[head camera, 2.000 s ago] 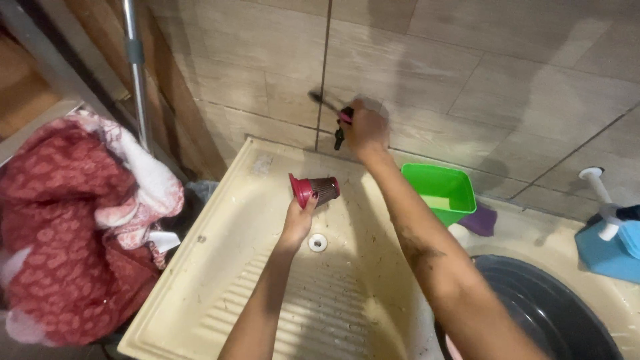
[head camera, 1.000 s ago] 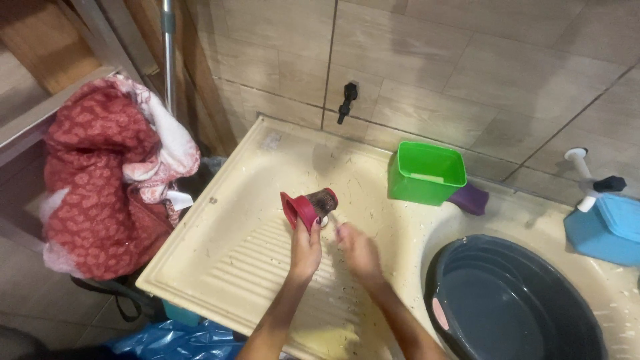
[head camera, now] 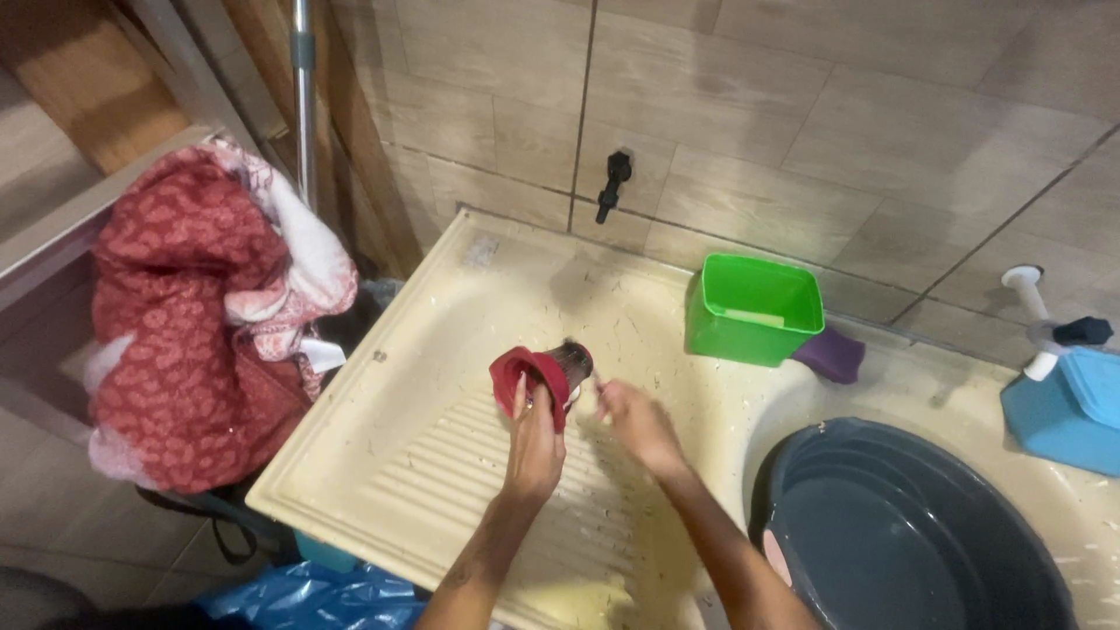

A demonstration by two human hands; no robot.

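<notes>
My left hand (head camera: 535, 433) holds a red plastic funnel-shaped piece with a dark mesh end, possibly a vacuum filter (head camera: 529, 376), above the ribbed part of a cream laundry sink (head camera: 420, 328). Its wide red rim faces left and its mesh end points to the upper right. Just right of the mesh is my right hand (head camera: 641, 424), blurred, with its fingers bunched; whether something small is between them cannot be told. Dark bits lie scattered over the sink's surface.
A black tap (head camera: 615, 185) juts from the tiled wall. Right of it stand a green plastic container (head camera: 754, 315), a purple item (head camera: 831, 354), a dark round basin (head camera: 910, 534) and a blue container (head camera: 1063, 411). Red patterned fabric (head camera: 192, 324) hangs at left, near a metal pole (head camera: 304, 114).
My right hand has come down from beside the wall tap, where it held a dark, slender tool, to near the filter. My left hand still holds the filter, whose rim is now turned more into view.
</notes>
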